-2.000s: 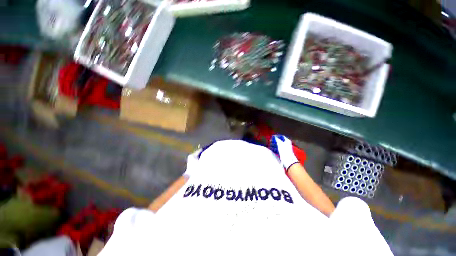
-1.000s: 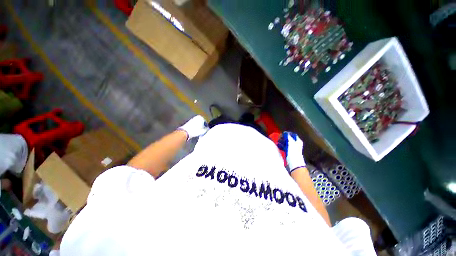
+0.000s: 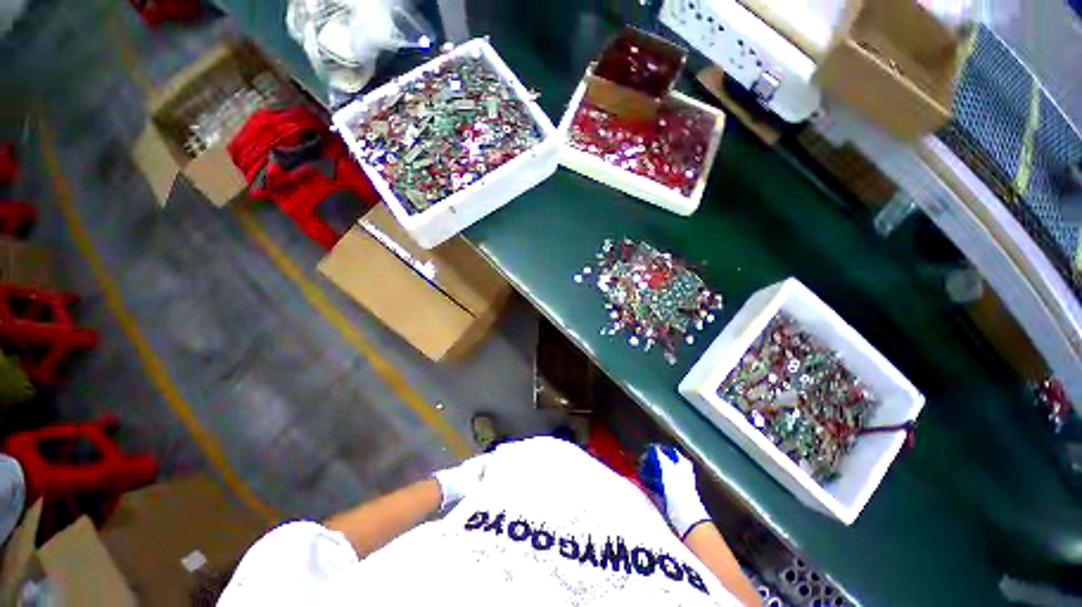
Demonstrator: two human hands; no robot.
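My left hand, in a white glove, is at my waist, partly hidden by my shirt; its fingers do not show clearly. My right hand, in a white glove with blue fingertips, is low beside the bench edge, by a red stool; whether it grips anything is unclear. A loose heap of small circuit boards lies on the green bench. A white foam box of boards stands right of it, with a dark red wire over its rim.
Another full foam box and a shallow white tray of red parts, with a carton on it, stand further along the green bench. A plastic bag is behind. Cartons and red stools are on the floor.
The view has turned and tipped up, showing more of the bench, the second foam box and the red parts tray. Both hands stay low near my body.
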